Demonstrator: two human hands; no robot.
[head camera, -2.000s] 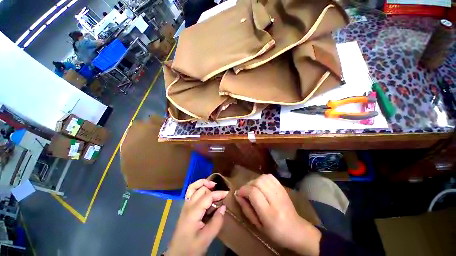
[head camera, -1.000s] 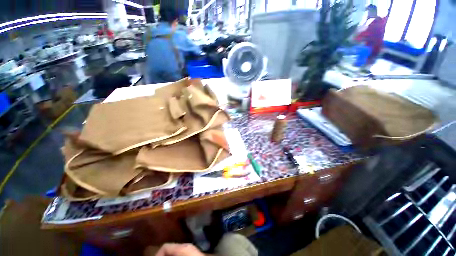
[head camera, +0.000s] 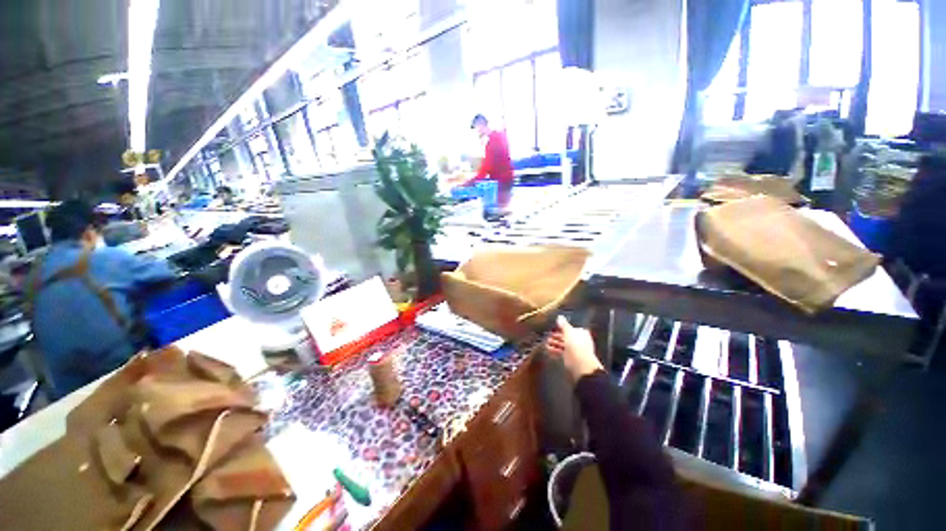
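Observation:
A brown bag (head camera: 519, 285) with a pale edge lies on the right end of the desk, beside a plant. My right hand (head camera: 576, 348), in a dark sleeve, reaches to the bag's lower right corner. Its fingertips are at or close to the pale edge; whether they grip it cannot be told. My left hand is out of the picture. A pile of brown bags (head camera: 156, 446) lies on the left of the leopard-print desk cover (head camera: 358, 436). Orange-handled pliers (head camera: 320, 511) and a green item (head camera: 352, 486) are at the bottom edge, partly cut off.
A brown cylinder (head camera: 385, 380), white fan (head camera: 276, 283), desk calendar (head camera: 353, 319) and plant (head camera: 405, 213) stand on or behind the desk. On the right, another brown bag (head camera: 783, 249) lies on a steel table (head camera: 654, 244) above rollers (head camera: 716, 399). People are in the background.
The view has swung right and up, from bag work over my lap to the desk's right end. My right hand is now extended toward the bag there. My left hand has left the picture.

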